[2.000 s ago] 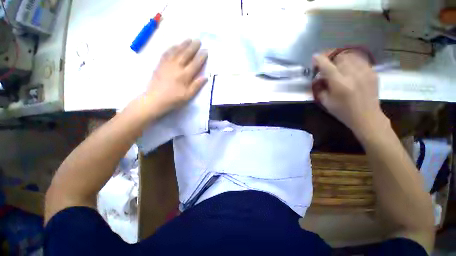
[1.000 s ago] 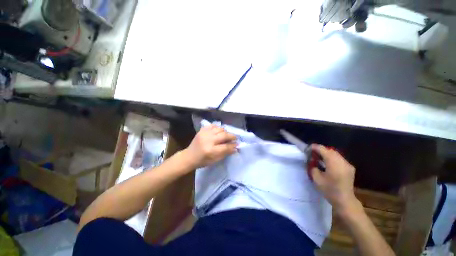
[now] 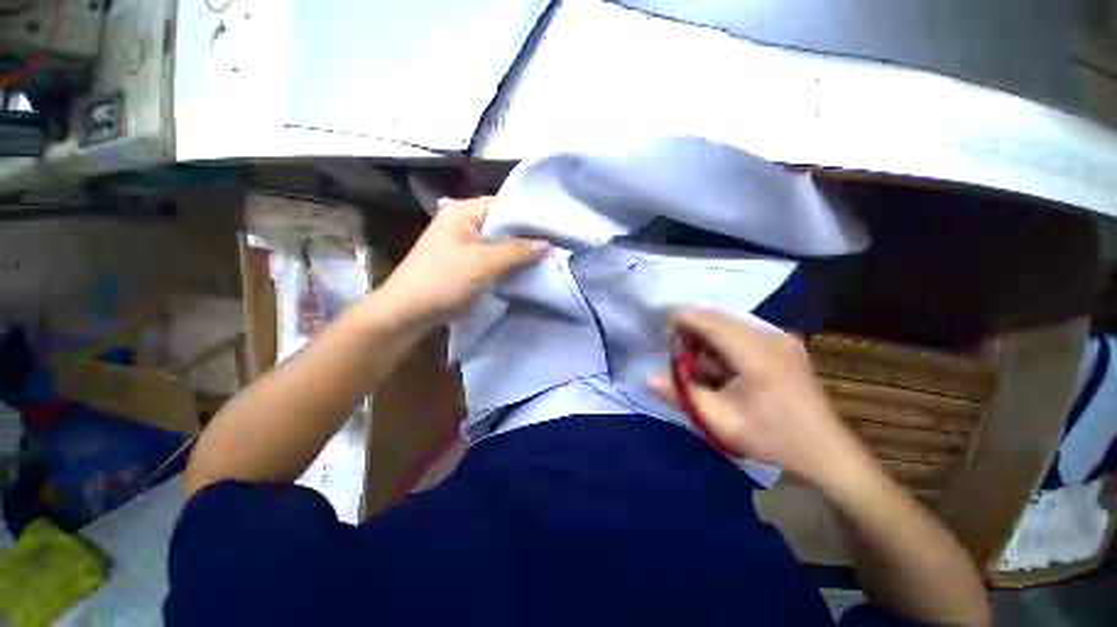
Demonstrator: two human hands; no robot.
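White cloth pieces (image 3: 527,349) lie layered on the lap, with thin dark lines along some edges. My left hand (image 3: 459,263) pinches the cloth near its upper left; a flap of it (image 3: 686,184) is raised and folded in front of the table edge. My right hand (image 3: 735,386) is over the right part of the lap cloth, slightly blurred, with red-handled scissors (image 3: 688,390) in it. The scissor blades cannot be made out. A dark blue patch (image 3: 786,304) shows beside the white cloth at the right.
The white table (image 3: 759,92) runs across the top, with a white piece with a dark edge (image 3: 380,74) and grey cloth (image 3: 906,37) on it. A box with white scraps (image 3: 255,294) is at left. A cardboard box (image 3: 1023,429) with brown slats is at right.
The lap cloth, flatter a second ago, now has its upper part lifted and folded. My right hand has moved down and left with the scissors. The view has shifted.
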